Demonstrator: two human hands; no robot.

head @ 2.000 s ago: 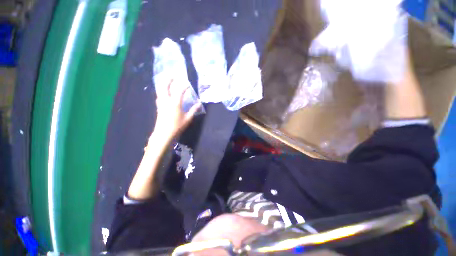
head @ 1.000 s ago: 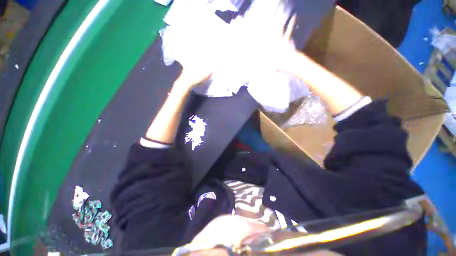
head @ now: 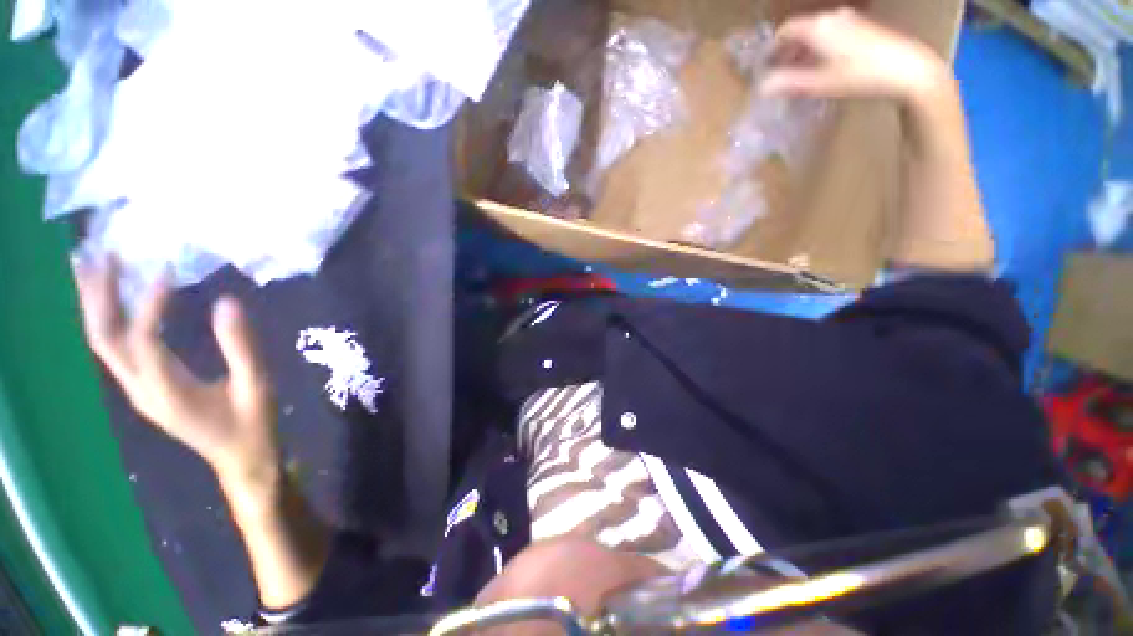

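A large heap of white bagged pieces [head: 249, 124], overexposed, lies on the black bench top at the upper left. My left hand [head: 186, 373] is at the heap's near edge with its fingers spread and nothing in it. My right hand [head: 845, 56] is over the cardboard carton [head: 671, 249], its fingers curled and blurred; whether it touches the clear bag below cannot be told. Crumpled clear bags [head: 640, 87] lie in the carton. A little heap of tiny white parts [head: 343, 367] lies on the bench right of my left hand.
The green belt [head: 56, 410] with its white edge rail [head: 44, 534] runs along the left. Blue floor [head: 994, 149] shows beyond the carton. A red object [head: 1093, 435] and a cardboard piece [head: 1100, 311] are at the far right.
The view has swung right. Both hands were at the white pieces; the pieces now lie heaped at upper left. My left hand has opened beside them, and my right hand has moved over the carton.
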